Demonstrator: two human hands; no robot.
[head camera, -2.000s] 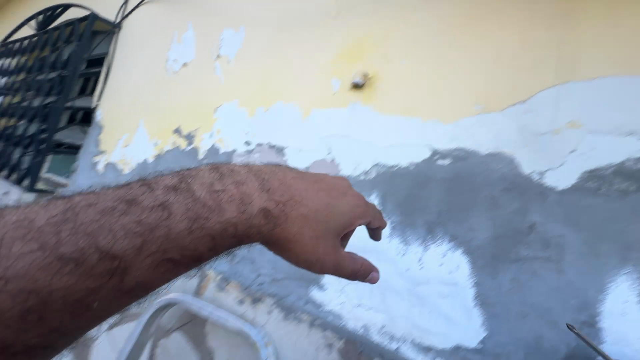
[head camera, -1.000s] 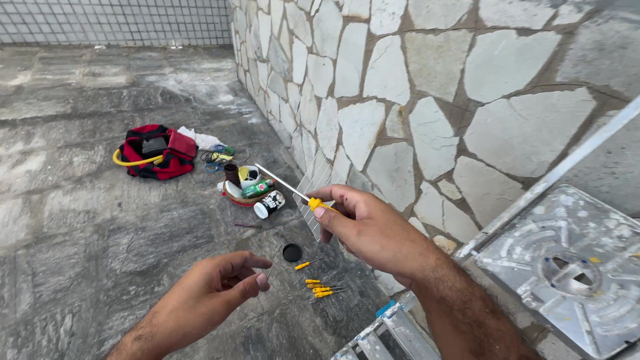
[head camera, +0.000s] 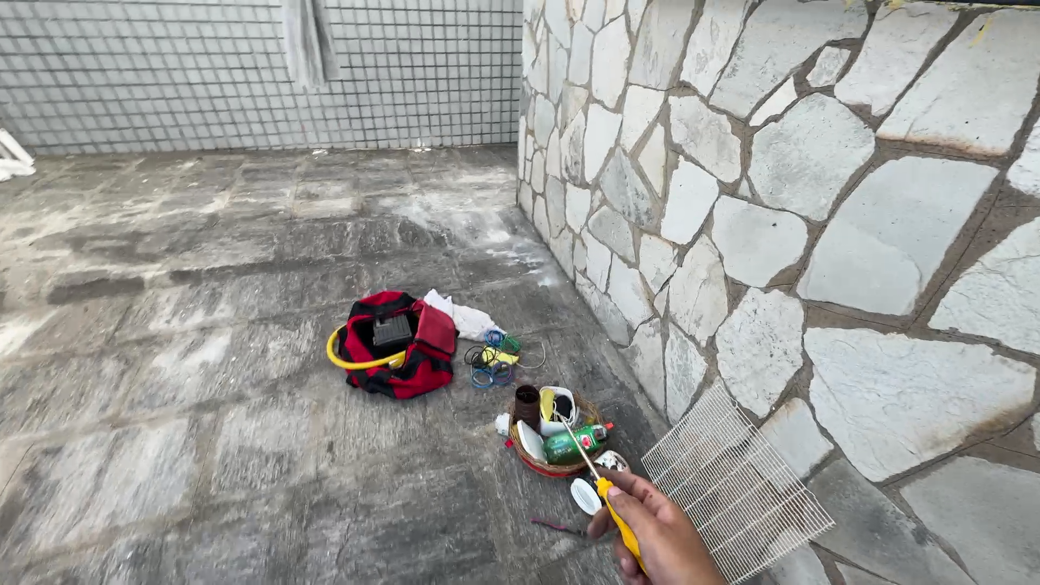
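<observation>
My right hand (head camera: 662, 532) is closed round the yellow handle of a screwdriver (head camera: 621, 524), its metal shaft pointing up and to the left. Behind the shaft, a round basket (head camera: 540, 465) on the floor holds a green bottle (head camera: 575, 444), a brown cylinder (head camera: 526, 405) and a white container (head camera: 557, 406). A white oval lid-like piece (head camera: 586, 496) lies left of the hand. A wire grid panel (head camera: 735, 479) leans on the stone wall just right of the hand. My left hand is out of view.
A red and black tool bag (head camera: 435, 329) with a yellow hose (head camera: 335, 349) stands on the stone floor, beside a white cloth (head camera: 471, 318) and coiled wires (head camera: 491, 374). An irregular stone wall (head camera: 812, 162) rises at right; a tiled wall (head camera: 162, 73) stands behind.
The view has swung from a peeling painted wall to the floor and stone wall. My left hand, seen one second ago, has left the view. My right hand still holds the screwdriver.
</observation>
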